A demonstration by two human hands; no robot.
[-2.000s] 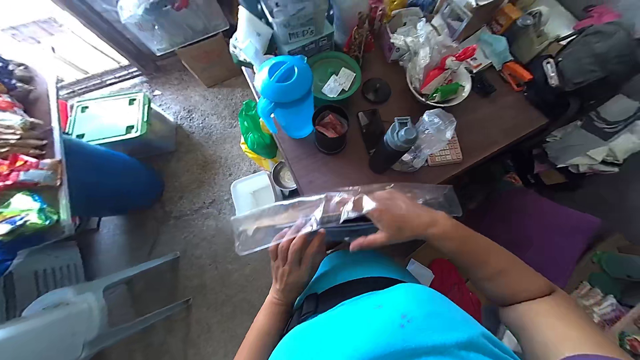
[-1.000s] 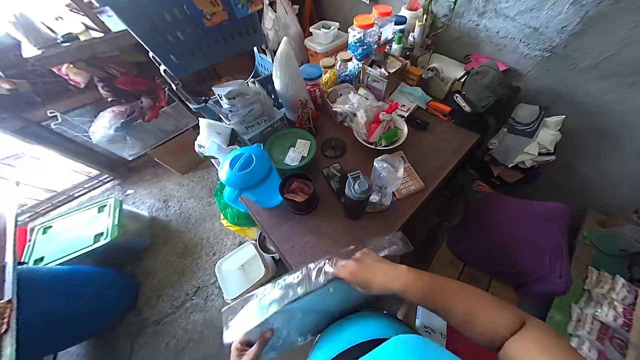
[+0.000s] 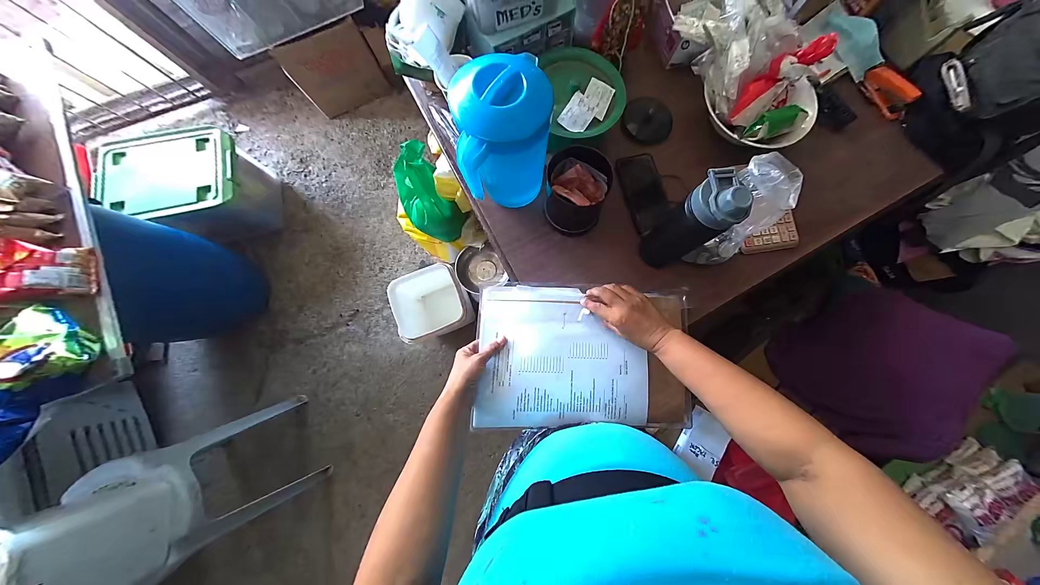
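Note:
A clear plastic envelope (image 3: 668, 406) with a printed sheet (image 3: 569, 374) and something brown inside lies flat between my hands, just above my lap at the table's near edge. My left hand (image 3: 474, 363) grips its left edge, thumb on top. At its upper edge, my right hand (image 3: 626, 315) pinches a small white part, perhaps a fastener. Beyond it on the brown table (image 3: 552, 252) stand a blue plastic pitcher (image 3: 505, 130), a black container (image 3: 577, 191) with reddish contents, a dark phone (image 3: 642, 191) and a black bottle (image 3: 691, 219) with a grey lid.
A bowl with plastic bags (image 3: 764, 101) and a green plate (image 3: 585, 93) are farther back. Left of the table, a white tub (image 3: 426, 302) and metal pot (image 3: 481, 268) sit low. A grey plastic chair (image 3: 122, 496) and blue drum (image 3: 171, 276) are at left, a purple cloth (image 3: 886, 366) at right.
The plastic envelope, earlier tilted and glossy in my hands, now faces up with its printed sheet showing. My right hand has moved to its upper edge. The view has swung between frames.

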